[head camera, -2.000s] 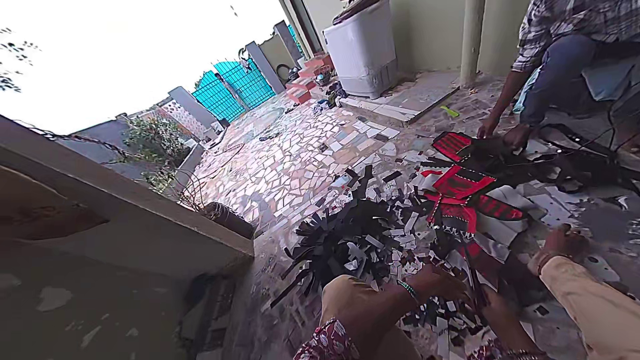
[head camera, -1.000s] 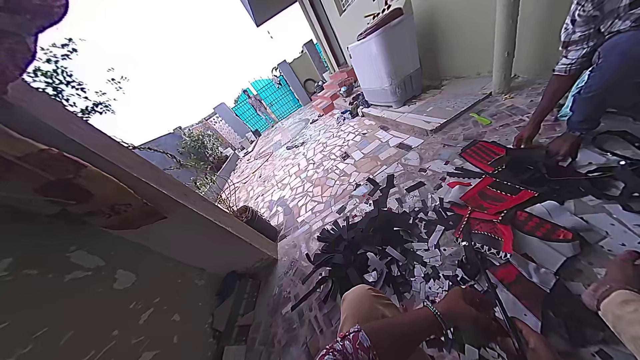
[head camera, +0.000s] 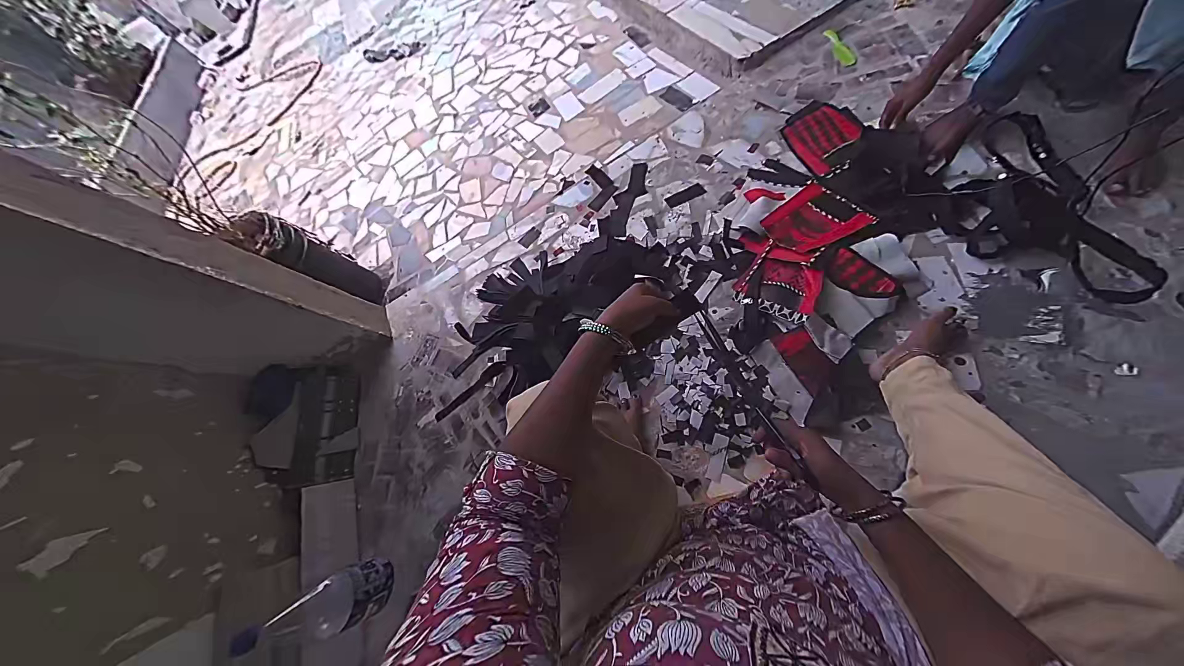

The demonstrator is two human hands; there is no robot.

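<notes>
My left hand (head camera: pixel 643 313), with a beaded bracelet at the wrist, is closed on the upper end of a long thin dark strip (head camera: pixel 726 356), above a pile of black strips (head camera: pixel 546 296). The strip slants down to my right hand (head camera: pixel 797 451), whose fingers are around its lower end. Whether it is cloth or something stiffer cannot be told. Many small black and white cut pieces (head camera: pixel 698 393) lie on the floor below it. To the upper right are red and black fabric pieces with white trim (head camera: pixel 805 222), beside black fabric with straps (head camera: pixel 1027 199).
Another person's hand (head camera: pixel 911 97) rests near the black fabric at upper right. A low wall (head camera: pixel 185 250) and a rolled dark bundle (head camera: pixel 305 254) are at left. A plastic bottle (head camera: pixel 338 601) lies at lower left. A green object (head camera: pixel 840 48) lies on the broken-tile floor.
The view has tilted down strongly. My hands were close together a second ago; now they are apart, with the long strip stretched between them.
</notes>
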